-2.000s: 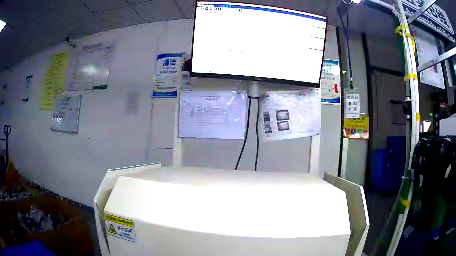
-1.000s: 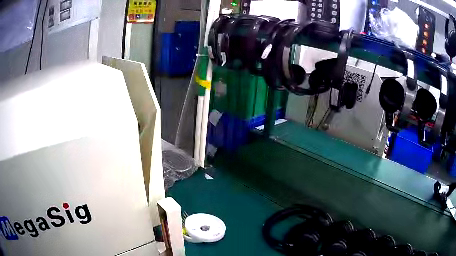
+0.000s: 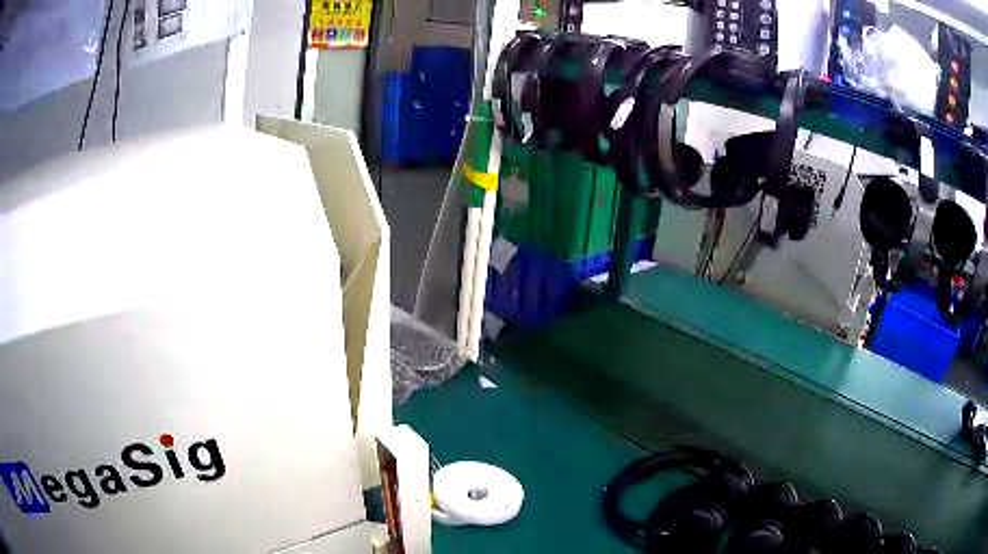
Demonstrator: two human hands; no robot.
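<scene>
Neither of my hands is in the picture. The large cream-white MegaSig test box (image 3: 184,357) stands nearest at the left, its lid down and its left part cut off by the frame edge. A short white upright (image 3: 406,487) with an orange-brown strip stands at its front right corner. A flat white roll (image 3: 477,493) lies on the green bench (image 3: 520,433) right of the box. Black headphones (image 3: 693,503) lie in a row on the bench at the bottom edge, partly cut off.
More headphones hang from a rail (image 3: 650,119) above the bench. White posts (image 3: 477,249) stand behind the box. Clear plastic wrap (image 3: 423,352) lies beside the box. Green crates (image 3: 558,206) and blue bins (image 3: 915,330) are behind the bench.
The view has swung right from the box and wall monitor to the bench and hanging headphones. Since one second ago it has shifted slightly back left. Nothing is seen moved.
</scene>
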